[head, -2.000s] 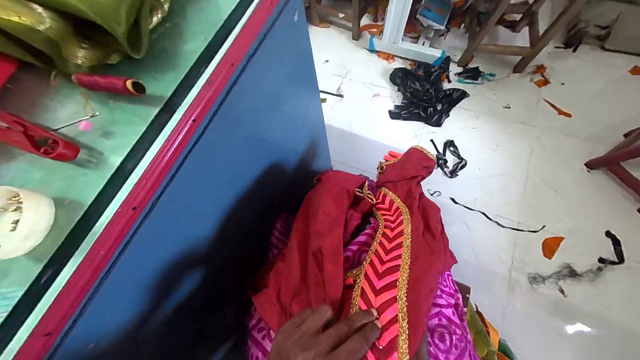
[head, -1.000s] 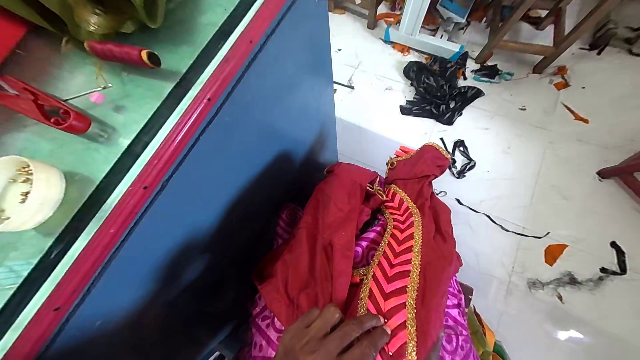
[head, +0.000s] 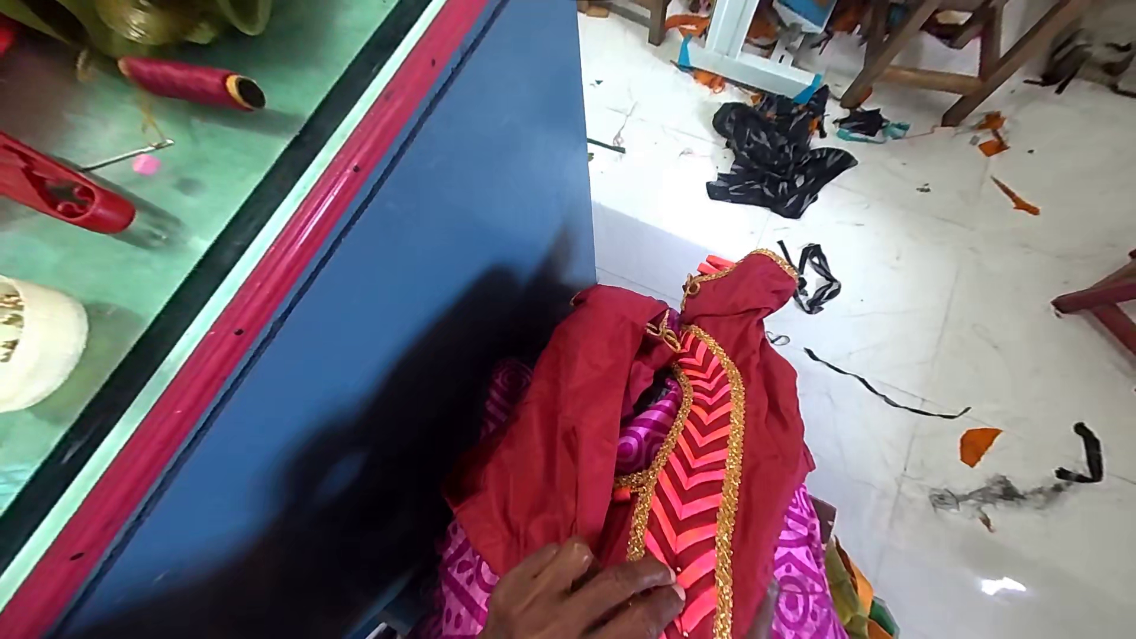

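A red garment (head: 559, 435) with gold braid edging and a pink chevron band (head: 688, 497) lies over purple patterned cloth (head: 803, 559). At the bottom of the view, my left hand (head: 586, 595) rests on the garment, its fingertips at the left edge of the chevron band; whether it pinches any cloth is hard to tell. Of my right hand only a small blurred part (head: 763, 612) seems to show at the garment's lower right edge, and its fingers are hidden.
On the green tabletop (head: 302, 71) at left lie a red thread spool (head: 191, 84), a red tool (head: 67, 191) with a metal pin, and a white cup (head: 40, 342) of small pieces. Below is a blue panel (head: 461, 177). Black plastic (head: 781, 155), scraps and wooden stools (head: 932, 80) stand or lie on the floor.
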